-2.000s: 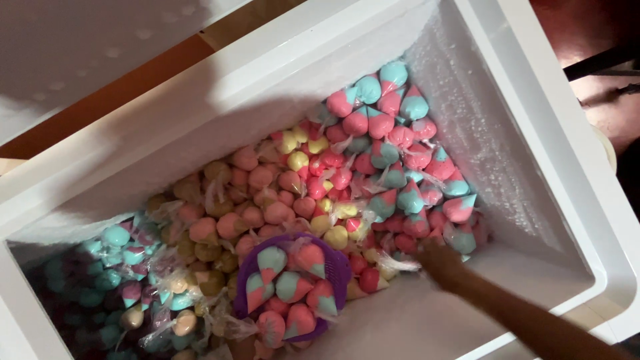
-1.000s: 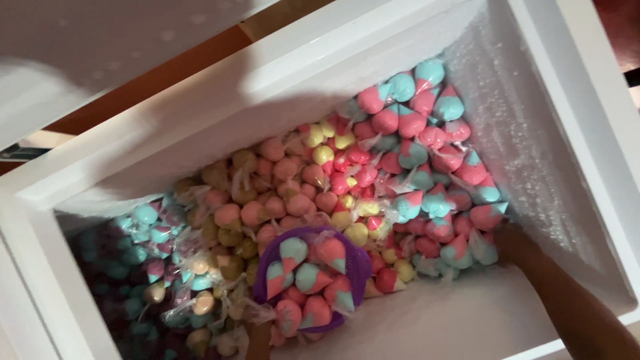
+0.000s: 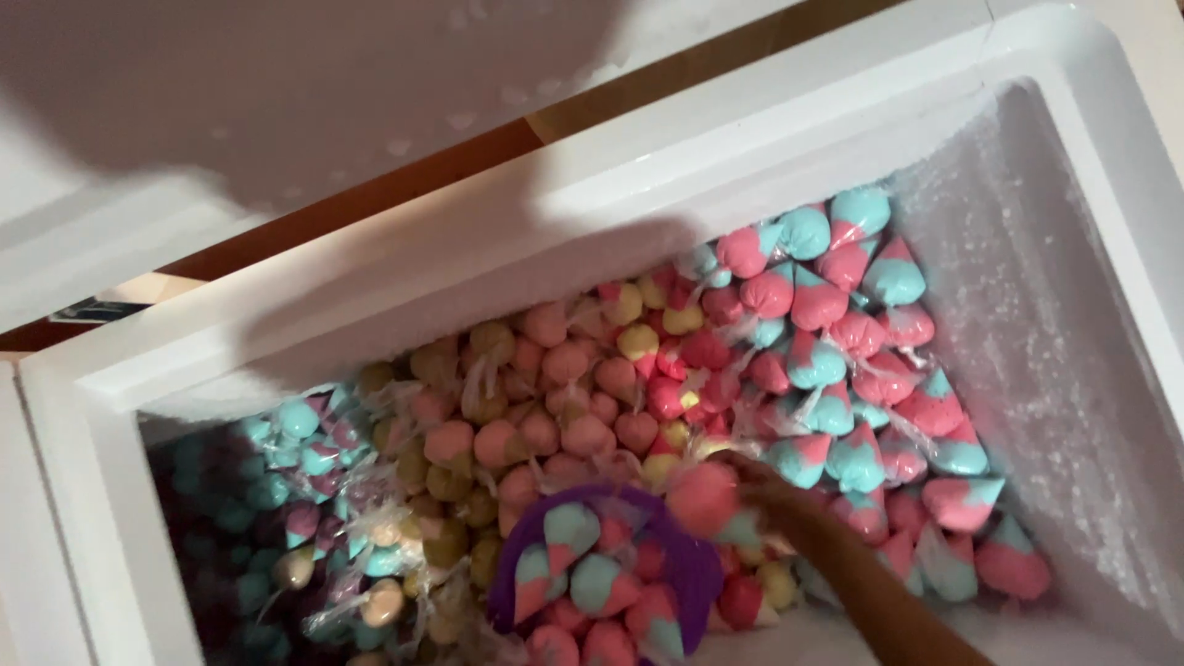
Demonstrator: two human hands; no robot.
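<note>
My right hand [image 3: 772, 499] reaches in from the lower right, its fingers closed on a pink and blue plastic-wrapped frozen treat [image 3: 705, 501]. That treat is at the right edge of a purple basket [image 3: 696, 564], which holds several pink and blue bagged treats [image 3: 601, 585]. The basket rests on the bagged treats in a white chest freezer. To the right lie more pink and blue bags [image 3: 819, 301]; yellow and red ones [image 3: 638, 342] are in the middle. My left hand does not show.
Frost coats the freezer's right inner wall [image 3: 1045, 324]. The white rim [image 3: 305, 277] runs along the far side, with the raised lid [image 3: 277, 83] beyond it. Peach and olive bags [image 3: 499, 444] lie left of the middle, and blue and purple bags [image 3: 314, 444] at the far left.
My right hand has moved left from the freezer's right side to the purple basket, now with a pink and blue treat. The hand seen at the basket's lower left one second ago is out of view.
</note>
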